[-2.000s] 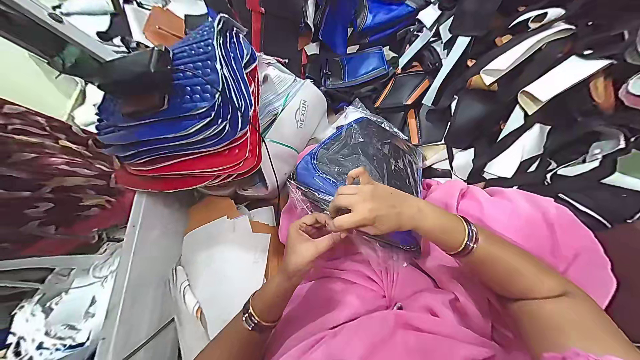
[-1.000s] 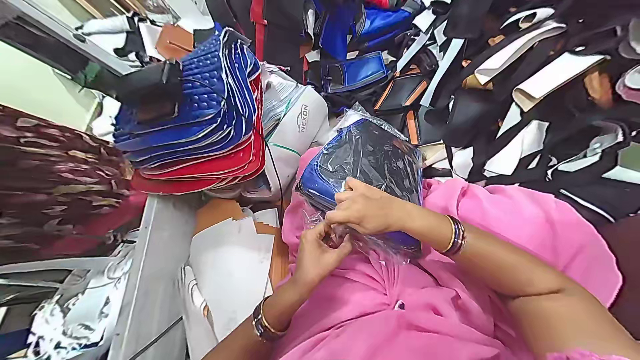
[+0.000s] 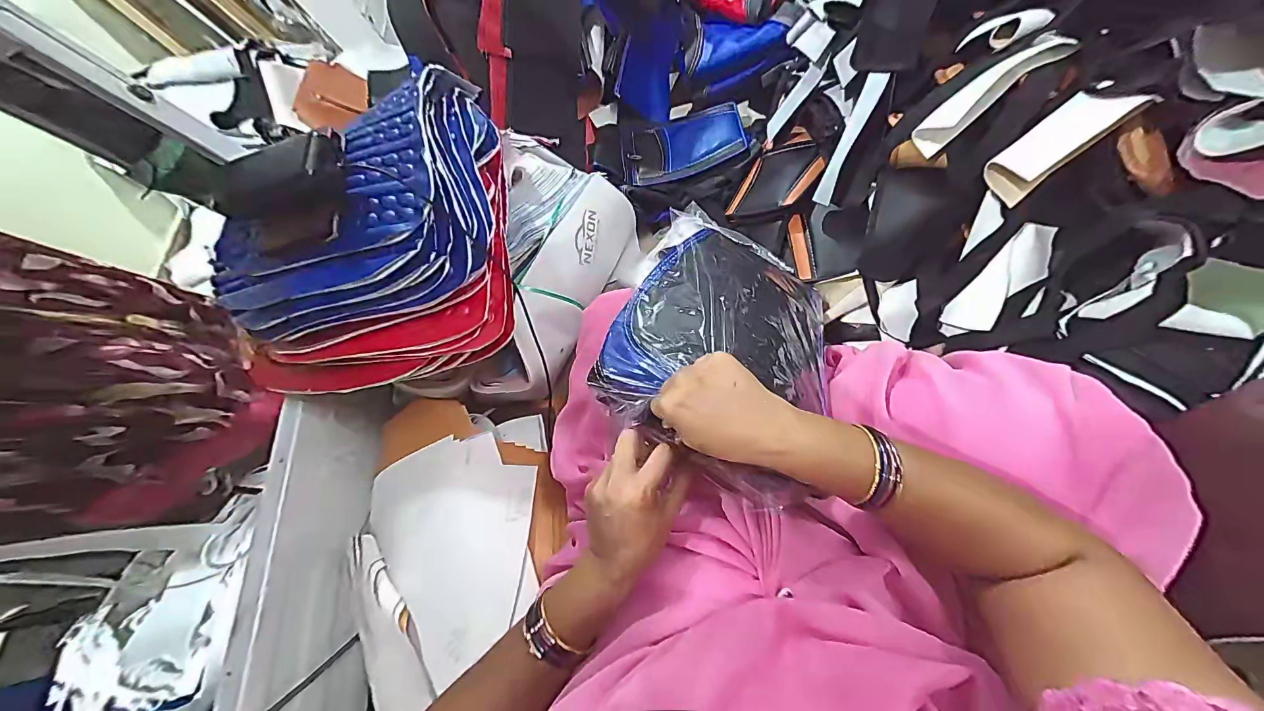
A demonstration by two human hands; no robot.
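A clear plastic bag (image 3: 731, 306) with folded black and blue material inside lies on my lap, over pink cloth (image 3: 750, 612). My right hand (image 3: 726, 410) is closed on the near left part of the bag, its fingertips curled under and out of sight. Just below and to the left, my left hand (image 3: 632, 494) has its fingers bent up against the bag's near edge; whether they pinch the plastic cannot be made out. Both wrists wear bangles.
Blue and red quilted panels (image 3: 395, 217) are stacked at the left, under a black machine part (image 3: 281, 188). White sheets (image 3: 454, 533) lie beside a grey metal edge (image 3: 296, 533). Black, white and blue offcuts (image 3: 1007, 197) cover the floor ahead. Dark patterned cloth (image 3: 109, 395) is at far left.
My left hand has turned so its fingers point up at the bag. My right hand has gone from raised fingers to a closed grip on the bag's near left part.
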